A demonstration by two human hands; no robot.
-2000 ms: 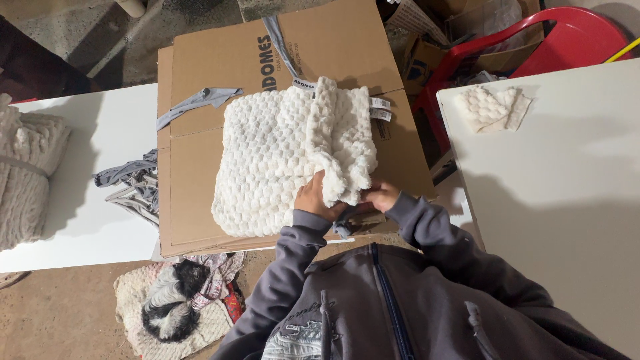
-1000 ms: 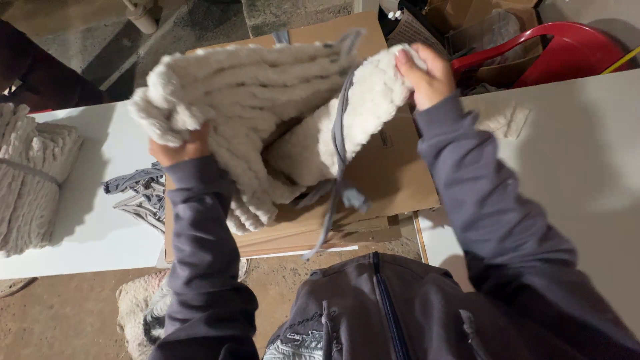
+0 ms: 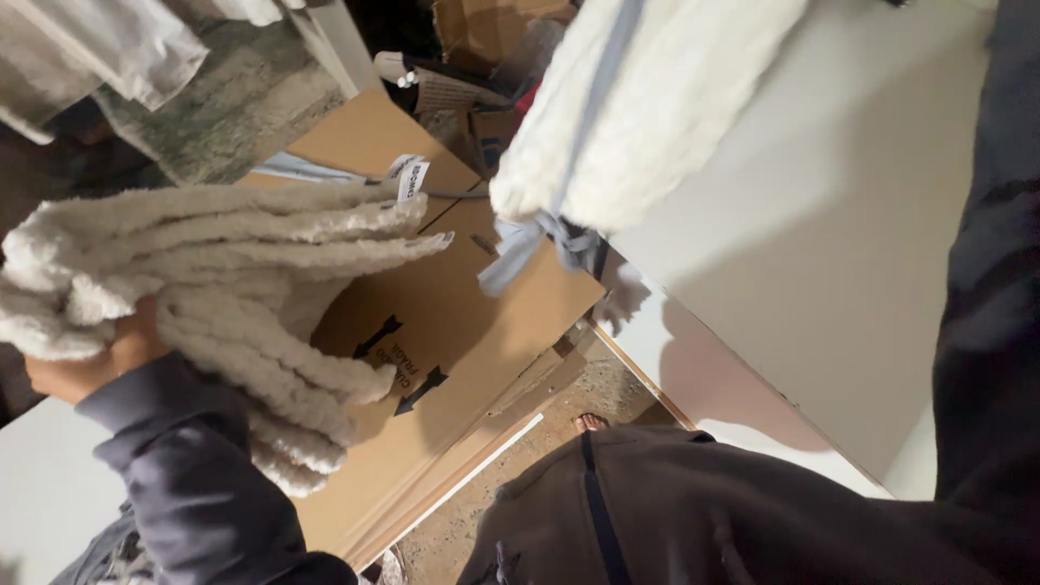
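My left hand (image 3: 101,353) grips a folded, cream-coloured plush textile (image 3: 219,260) at its left end. Its ribbed folds hang over the cardboard (image 3: 487,325), and a white tag (image 3: 408,179) with writing sticks out at its right end. A second cream plush bundle (image 3: 658,106), bound with a grey fabric strip (image 3: 597,97) knotted at its lower end, is at the upper right over the white table. My right hand is out of view; only the dark sleeve of that arm shows at the right edge.
The cardboard lies flat and bears printed arrows. A white tabletop (image 3: 812,244) fills the right side. Grey fabric strips (image 3: 118,552) lie at the lower left. An open cardboard box (image 3: 487,32) stands at the top. A bare foot (image 3: 591,422) shows on the floor.
The plush textile has moved off the cardboard's middle to the left in my left hand. The small bound piece is now at the upper right, apart from it. The view has swung strongly.
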